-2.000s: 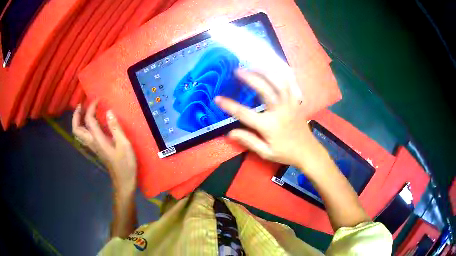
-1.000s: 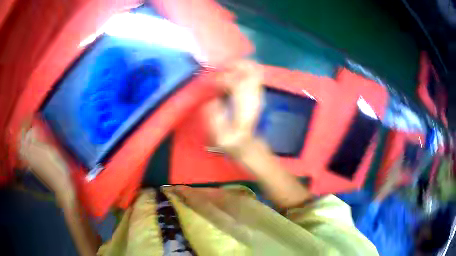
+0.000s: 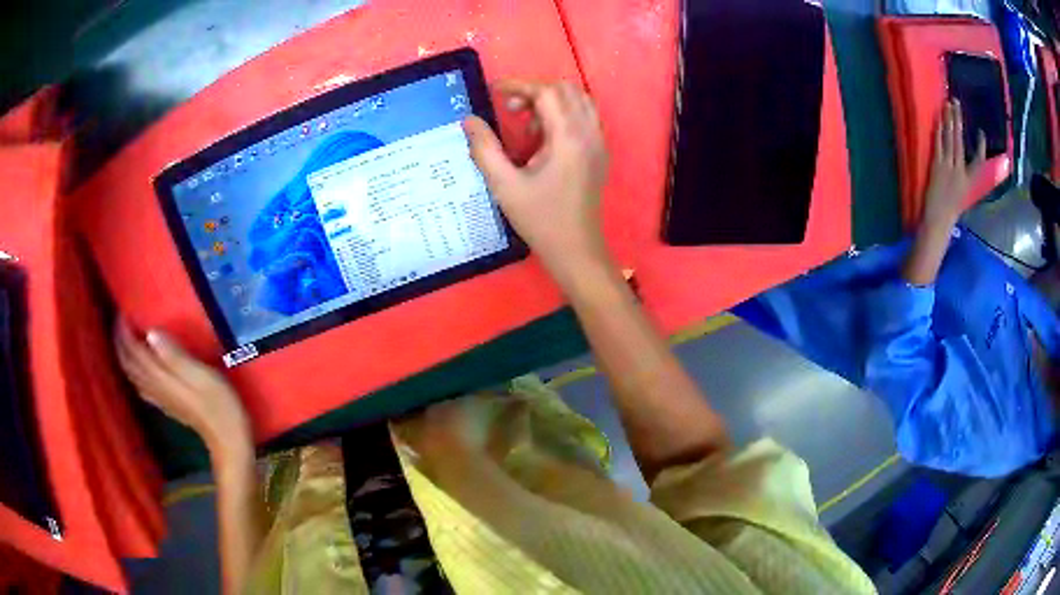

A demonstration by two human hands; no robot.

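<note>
A tablet [image 3: 279, 250] lies on an orange-red foam pad [image 3: 349, 384]. Its screen is lit with blue swirl wallpaper, icons and an open white window [image 3: 407, 209]. A white barcode label [image 3: 241, 353] is at its lower left corner. My right hand [image 3: 552, 174] is at the tablet's right edge, thumb over the screen's edge and fingers curled; whether it presses is unclear. My left hand [image 3: 186, 389] rests at the pad's lower left edge, fingers apart, holding nothing visible.
A dark tablet [image 3: 744, 128] lies on a foam pad to the right. Stacked foam pads [image 3: 99, 395] with a dark tablet [image 3: 23, 395] are at the left. A co-worker's blue sleeve [image 3: 837, 308] and hand [image 3: 951, 180] are at the right, by another tablet [image 3: 979, 102].
The view has swung towards the right. The lit tablet before me now shows a white window. My right hand has come to its right edge. The co-worker is plainly in view.
</note>
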